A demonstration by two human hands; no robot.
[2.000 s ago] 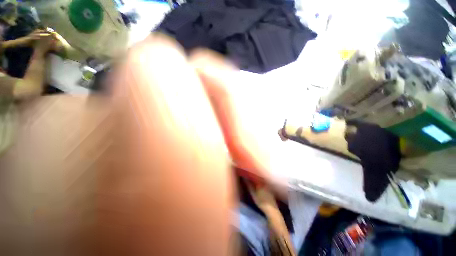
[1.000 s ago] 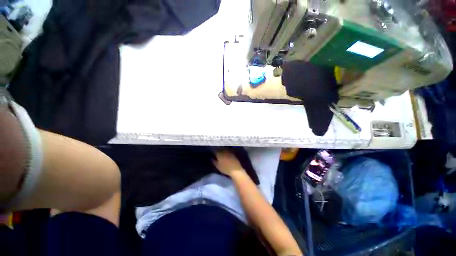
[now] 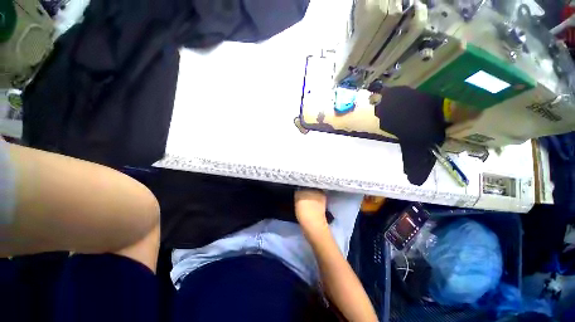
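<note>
Black cloth (image 3: 208, 207) lies over my lap, under the table's front edge. My right hand (image 3: 311, 202) rests at its right end; its fingers are hidden by the table edge, so I cannot tell whether they grip anything. My left hand is out of the picture; only my bent left arm shows large at the left. More black garment cloth (image 3: 107, 82) is heaped on the table's left side and hangs over its edge. A small black piece (image 3: 413, 129) lies under the sewing machine's arm and hangs over the bed.
The cream machine head with a green panel (image 3: 466, 75) stands at the right, a blue piece (image 3: 344, 99) by its needle area. A thin green-yellow tool (image 3: 451, 166) lies beside the black piece. A dark crate (image 3: 518, 251) below holds a blue bag (image 3: 466, 261) and a phone (image 3: 406, 225).
The large blurred hand close to the camera has left the picture. The view has turned down to the lap. Since the last earlier frame, my right hand has moved slightly right, further under the table edge.
</note>
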